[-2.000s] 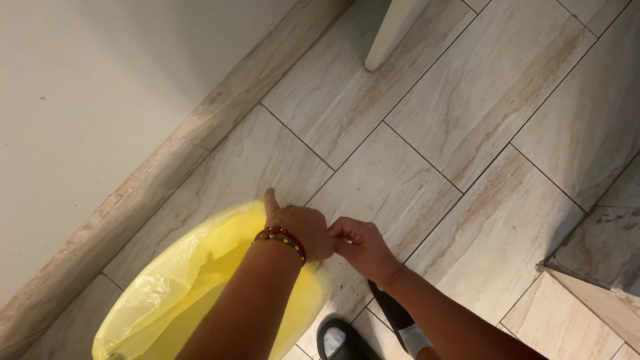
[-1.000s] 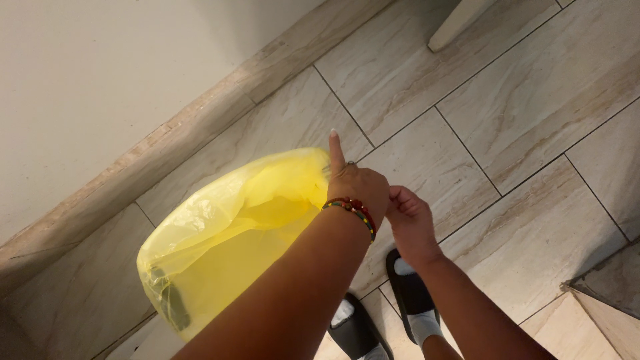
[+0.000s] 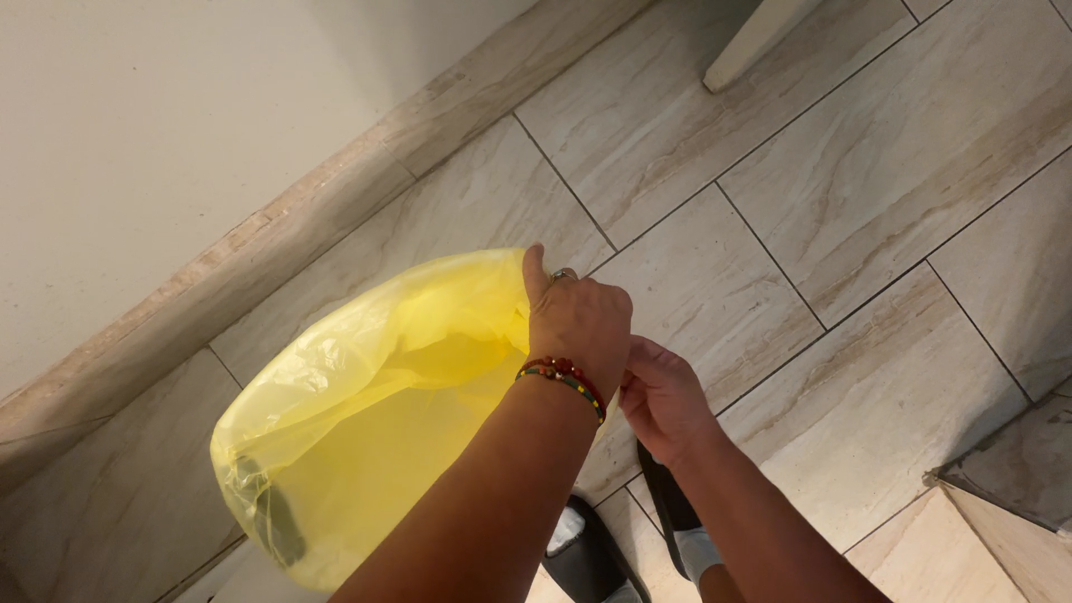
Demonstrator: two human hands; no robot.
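A yellow translucent plastic bag lines an oval bin, its mouth facing up and its edge folded over the rim. At the bin's right end, my left hand, with a ring and beaded bracelets at the wrist, grips the gathered bag edge; one finger points out along the rim. My right hand is just to the right, touching the left, thumb and fingers pinched together. What lies between those fingertips is hidden. A dark patch, perhaps the bin's handle, shows through the plastic at the bin's left end.
A pale wall with a stone baseboard runs diagonally behind the bin. The floor is marble-look tile. A white leg-like piece stands at the top. My feet in black slides are below. A tiled step edge is at lower right.
Both hands stay together at the bin's right end, the left hand over the bag edge. The view has shifted.
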